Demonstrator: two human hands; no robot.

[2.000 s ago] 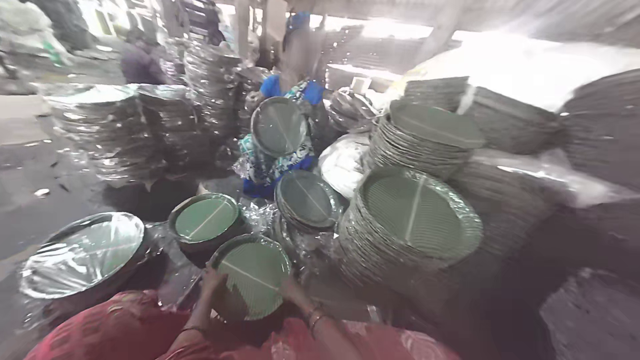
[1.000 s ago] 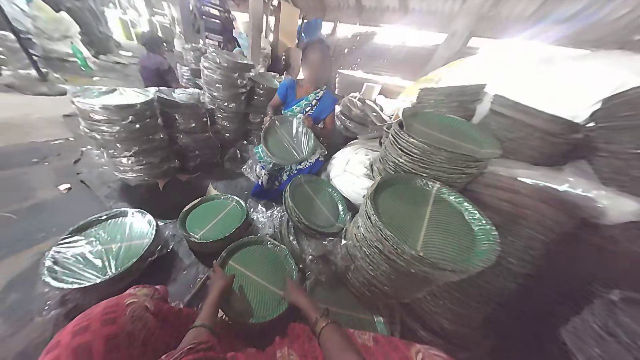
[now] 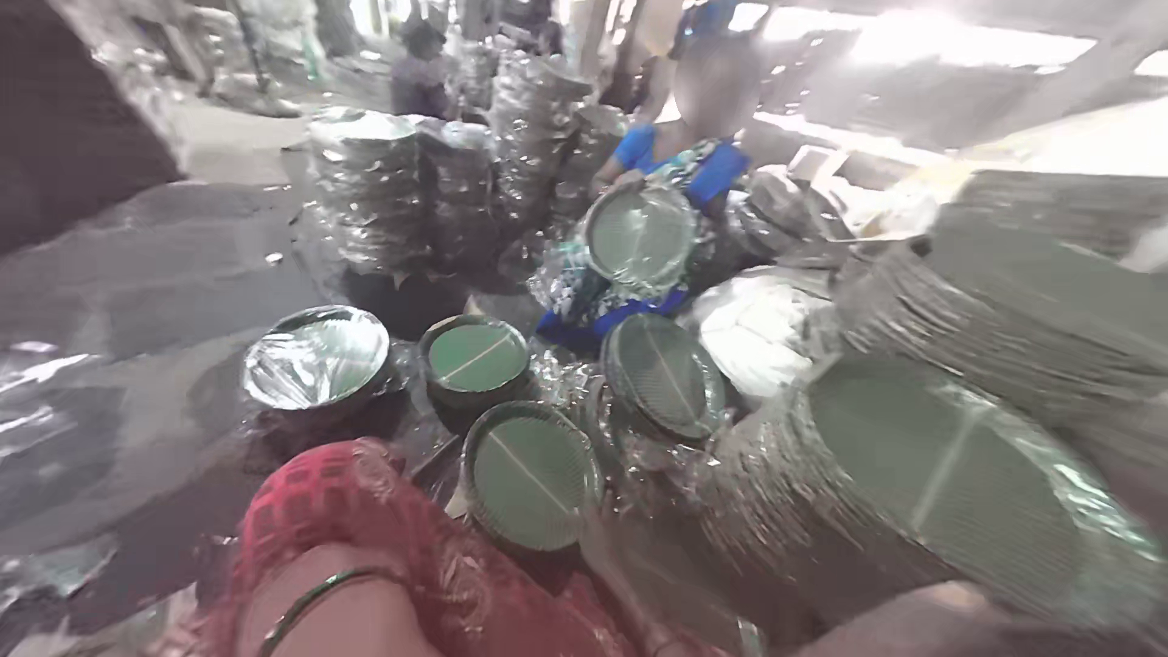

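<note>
A round green plate with a pale stripe point(image 3: 534, 476) tops a low pile before my red-clothed lap. At the bottom left, my left wrist point(image 3: 338, 598) wears a green bangle; the left fingers cannot be made out. What appears to be my right hand point(image 3: 922, 620) is a blurred patch of skin at the lower edge, nearest the tall stack of green plates point(image 3: 940, 474); its grip is unclear. Beyond the low pile are another green plate point(image 3: 474, 356), a film-wrapped plate point(image 3: 318, 358) and a tilted plate point(image 3: 664, 376).
Opposite, a person in blue point(image 3: 721, 169) holds a film-covered round plate point(image 3: 641, 233). Tall film-wrapped stacks point(image 3: 370, 192) stand behind at left. More plate stacks point(image 3: 1022, 301) crowd the right, near white plastic point(image 3: 762, 328). Another person point(image 3: 420, 73) is farther back.
Both hands have left the sides of the nearest green plate, where they were in the earlier frames. The view has shifted and blurred.
</note>
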